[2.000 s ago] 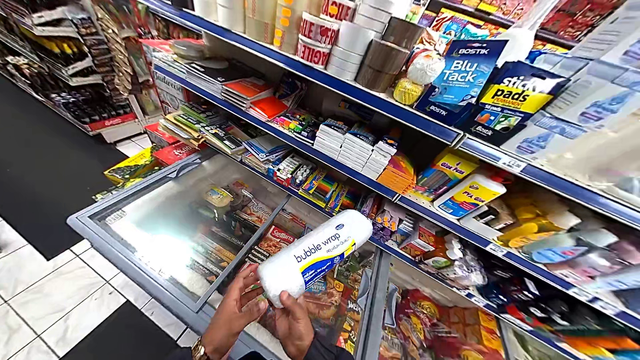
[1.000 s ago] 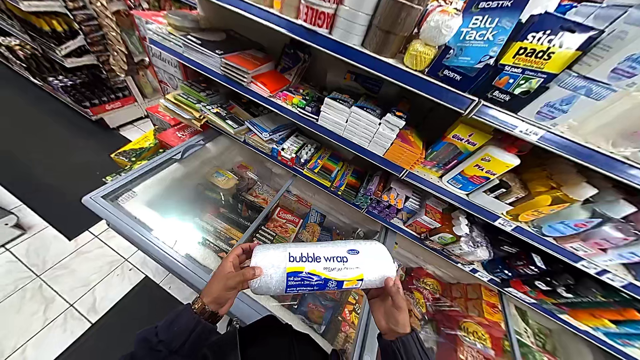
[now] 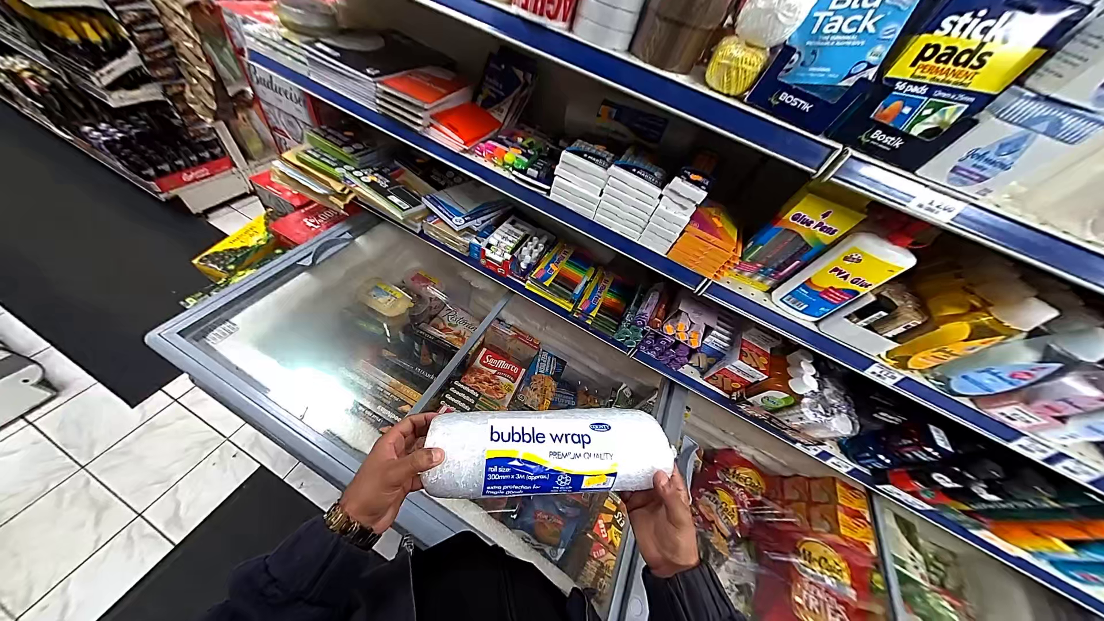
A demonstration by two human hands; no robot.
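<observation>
A white roll of bubble wrap point(image 3: 552, 431) with a blue and yellow printed label lies level between my two hands, label facing up toward me. My left hand point(image 3: 388, 473) grips its left end, thumb on top, with a metal-banded watch on the wrist. Around the lower right end, my right hand point(image 3: 662, 522) has its thumb against the edge, the other fingers partly hidden behind the roll. Beneath the roll is a chest freezer with a glass lid point(image 3: 285, 345), with boxed frozen foods under the glass.
Stationery shelves rise behind the freezer, holding a PVA glue bottle point(image 3: 843, 276), stacked white boxes point(image 3: 621, 198), coloured pencil packs point(image 3: 562, 274) and Bostik stick pads point(image 3: 957, 69). Bagged frozen food point(image 3: 815, 561) is at right. Dark mats point(image 3: 95, 250) cover parts of the white tiled floor point(image 3: 112, 492).
The roll, tilted two seconds ago with both hands near its lower left end, has turned level. My right hand has moved to its right end. The roll has stayed level over the last second.
</observation>
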